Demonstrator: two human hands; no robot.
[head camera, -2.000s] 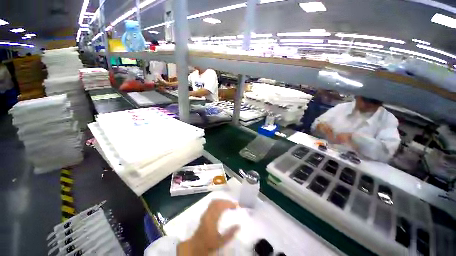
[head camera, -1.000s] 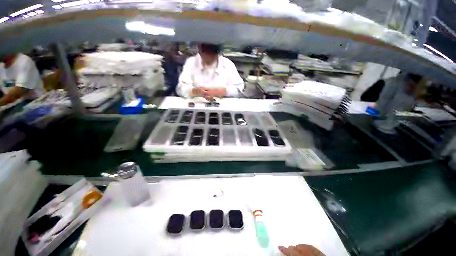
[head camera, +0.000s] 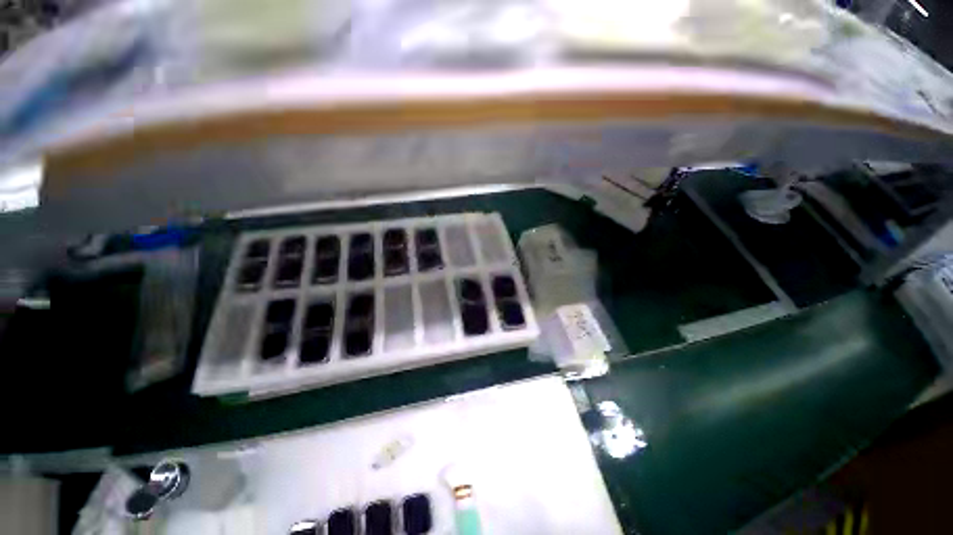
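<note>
Several black watch heads (head camera: 378, 516) stand in a row on the white mat (head camera: 523, 449) at the bottom edge, partly cut off. The green-handled tool (head camera: 466, 514) lies to their right, its lower end cut off. A small pale part (head camera: 393, 452) lies above the row. The dispenser bottle with a round metal top (head camera: 169, 479) is at the lower left, blurred. Neither my left hand nor my right hand is in the picture.
Beyond the mat, a blister tray (head camera: 366, 368) holds dark watch bodies in some pockets. Clear bags with white labels (head camera: 581, 332) lie right of it. A greyish tray (head camera: 165, 313) lies left. A shelf edge (head camera: 470, 115) crosses above. The green bench (head camera: 752, 408) extends right.
The view has tilted down, so the mat items sit lower and the person opposite is hidden. The hand seen at the lower right a second ago is out of view.
</note>
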